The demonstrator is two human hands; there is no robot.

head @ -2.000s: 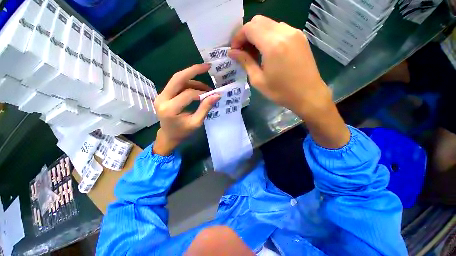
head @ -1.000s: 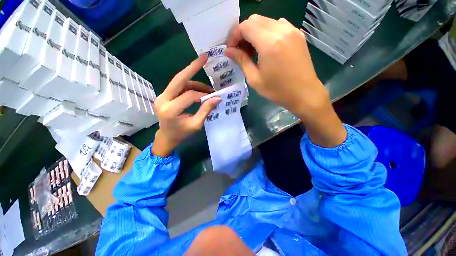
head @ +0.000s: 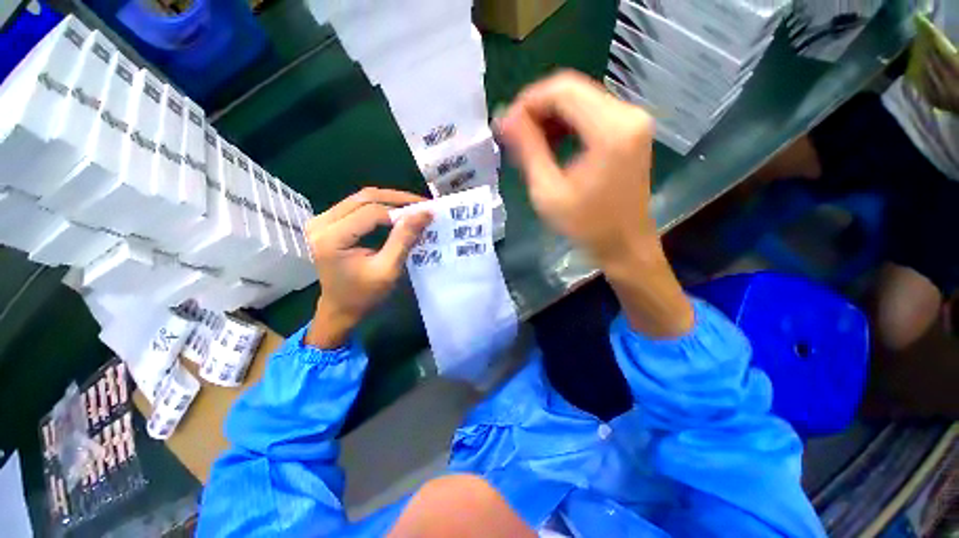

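Note:
The label strip (head: pixel 463 305) hangs over the bench edge, with rows of black-printed barcode stickers near its top. My left hand (head: pixel 363 252) pinches its upper left corner between thumb and fingers. Just behind the strip is a stepped row of white product boxes (head: pixel 421 79); several near ones show a black barcode patch. My right hand (head: pixel 589 158) is raised to the right of these boxes, apart from them and from the strip. Its thumb and index finger are close together, but blur hides whether a sticker is between them.
White box stacks stand at left (head: pixel 137 158) and far right (head: pixel 694 63). Curled spare labels (head: pixel 226 352) lie on a cardboard sheet (head: pixel 200 431) at left, beside a clear pack of copper-coloured items (head: pixel 95 452). A brown carton (head: pixel 515 15) is at the back, a blue stool (head: pixel 804 352) at right.
My right hand has left the barcode patch on the near box and moved down and right in view. My left hand and the strip have shifted slightly left. The view has also shifted.

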